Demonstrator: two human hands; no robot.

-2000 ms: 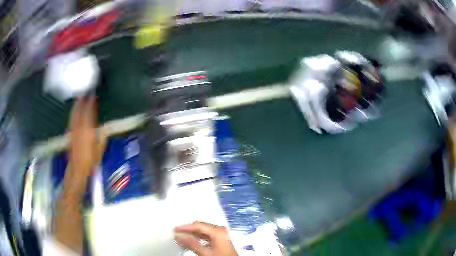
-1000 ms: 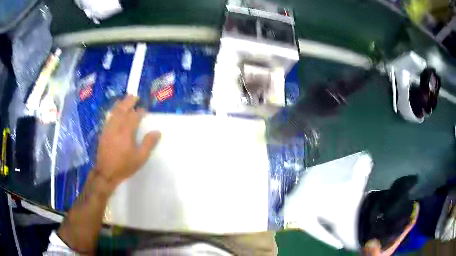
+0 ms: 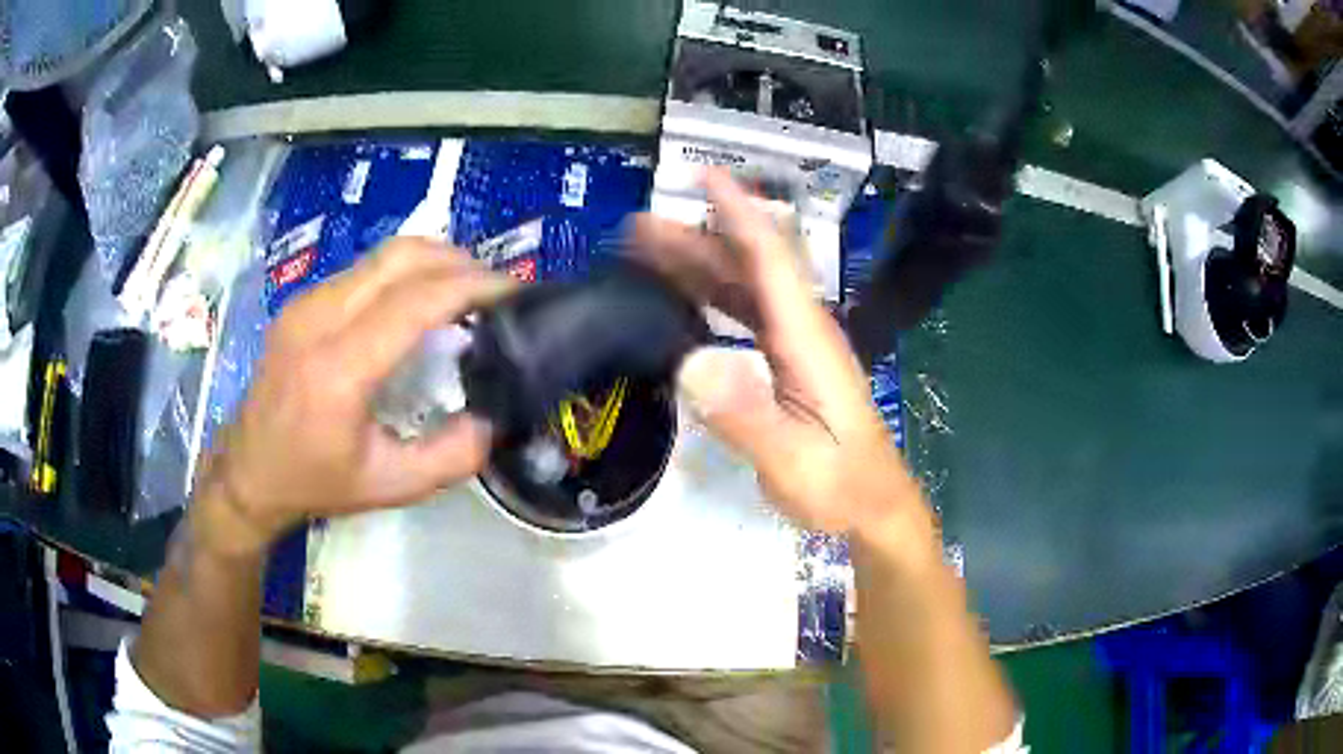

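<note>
A camera unit [image 3: 589, 494] lies on the white work pad [image 3: 413, 589], its open round black cup facing up with yellow wires inside. A black ball cover [image 3: 589, 339], blurred, is held tilted above the cup's upper part. My left hand [image 3: 346, 390] grips the cover's left side, with the white housing partly showing beside the fingers. My right hand [image 3: 788, 368] is at the cover's right side, thumb near its edge and fingers raised and blurred; whether it grips the cover is unclear.
A screw feeder [image 3: 766, 111] stands behind the pad. A black electric screwdriver [image 3: 943, 228] hangs right of it. Another open camera unit [image 3: 1222, 265] is at right, a white housing [image 3: 292, 30] at upper left. Clear bags [image 3: 140, 148] and a yellow-and-black cutter [image 3: 49, 427] lie left.
The camera unit has come from the right onto the pad. Both hands are now over it at the black cover. The left hand was resting on the bare pad before.
</note>
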